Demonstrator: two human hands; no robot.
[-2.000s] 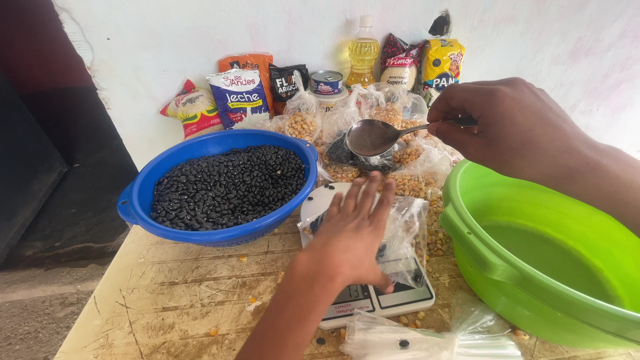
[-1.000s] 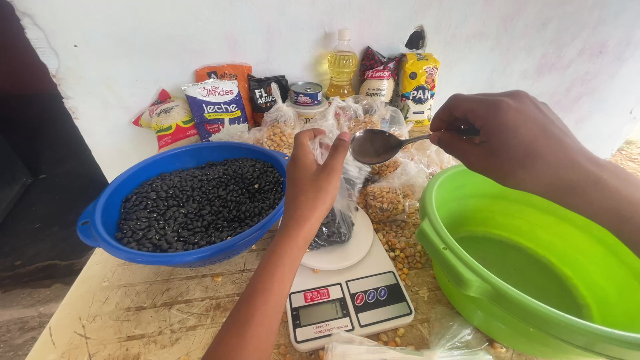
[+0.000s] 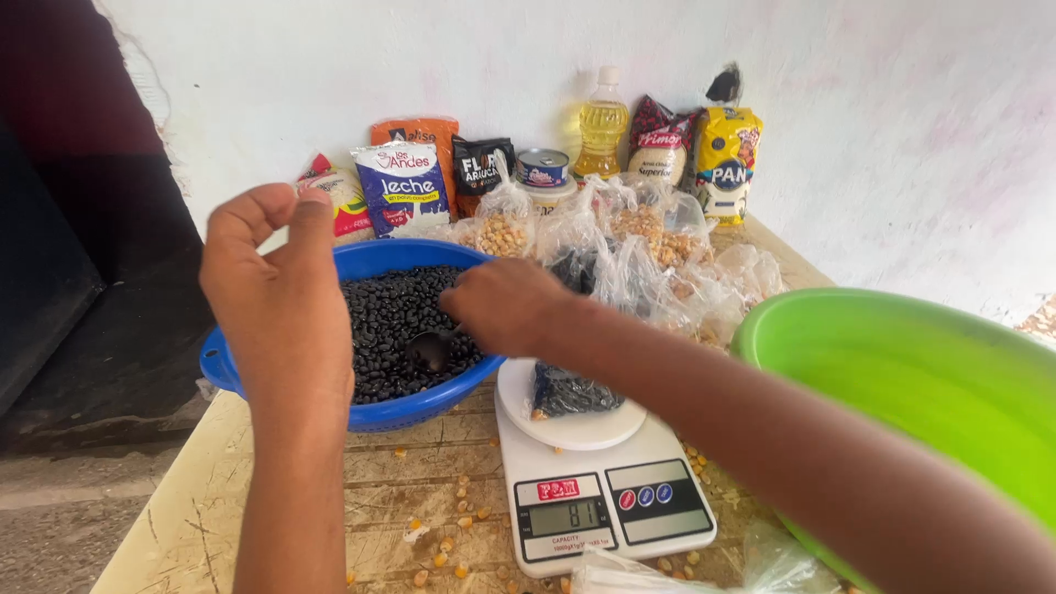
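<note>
My right hand [image 3: 507,304] grips a metal spoon [image 3: 431,351] whose bowl rests in the black beans [image 3: 392,313] inside a blue plastic colander [image 3: 429,404]. My left hand [image 3: 280,280] is raised at the colander's left side, thumb and fingers curled near each other; no object shows in it. A clear plastic bag of black beans [image 3: 573,392] sits on the round white plate of a digital kitchen scale [image 3: 610,495], partly hidden by my right forearm. The scale's display [image 3: 568,517] is lit with dark digits.
Behind the scale lie bags of corn kernels [image 3: 503,235]. Food packets, a tin [image 3: 542,167] and an oil bottle [image 3: 603,124] line the wall. A green basin [image 3: 891,396] stands at right. Empty plastic bags [image 3: 643,573] lie at the front edge, with loose kernels on the table [image 3: 429,462].
My right hand has moved left with the spoon, from above the corn bags down into the beans. My left hand has left the bag on the scale and moved left.
</note>
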